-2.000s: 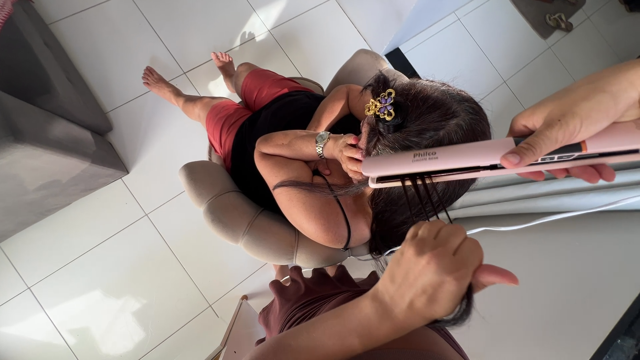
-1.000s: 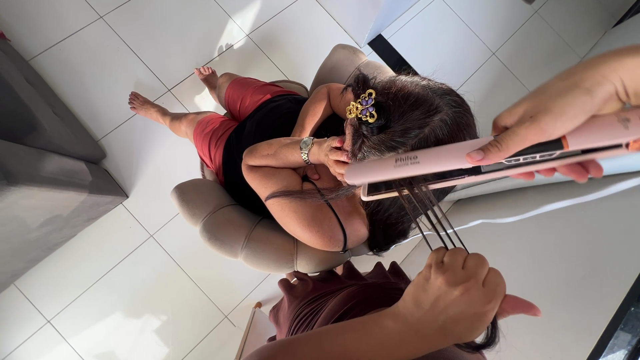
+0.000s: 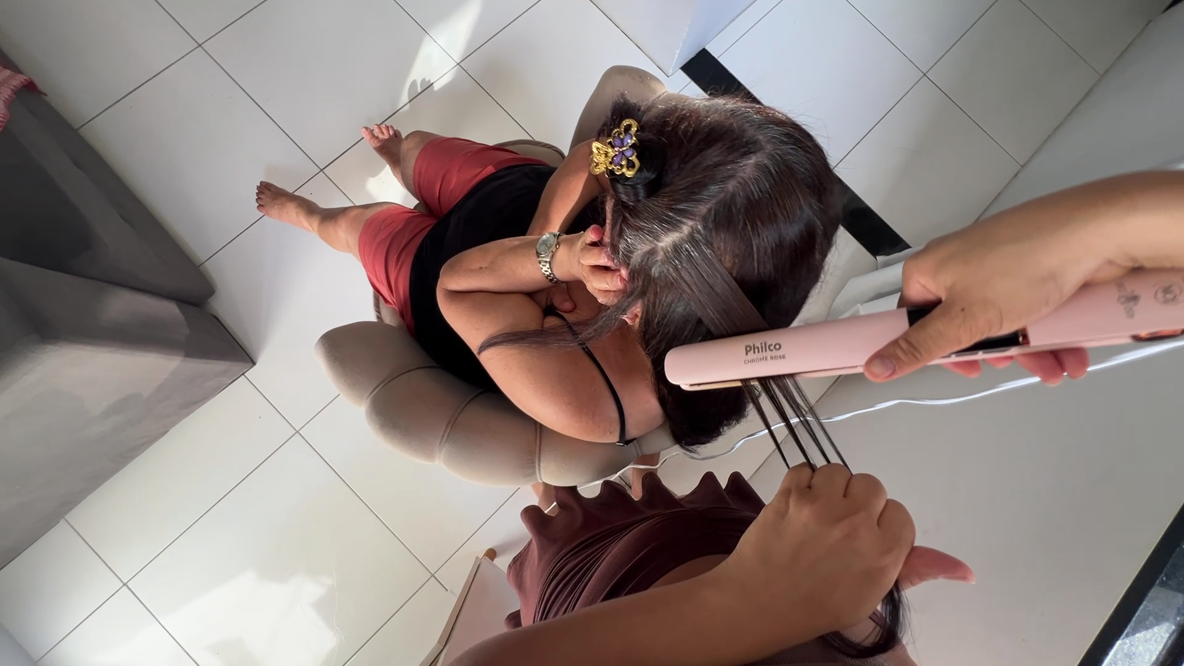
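My right hand holds a pink Philco hair straightener, its plates closed across a section of dark hair near the head of a seated person. Below the straightener, my left hand grips the ends of that section, and the strands run taut between its fingers. A lock of ends hangs under the fist. The seated person's other hair is parted, with a gold and purple butterfly hair clip on one side. That person leans forward, a hand with a wristwatch at the face.
The person sits in a beige padded chair on a white tiled floor. A white cord runs behind the chair. Grey upholstered furniture stands at the left. A pale surface lies at the right.
The straightener has gone from past the hair section, with its plates apart one second ago, to closed on the section near the head. My left hand still holds the ends.
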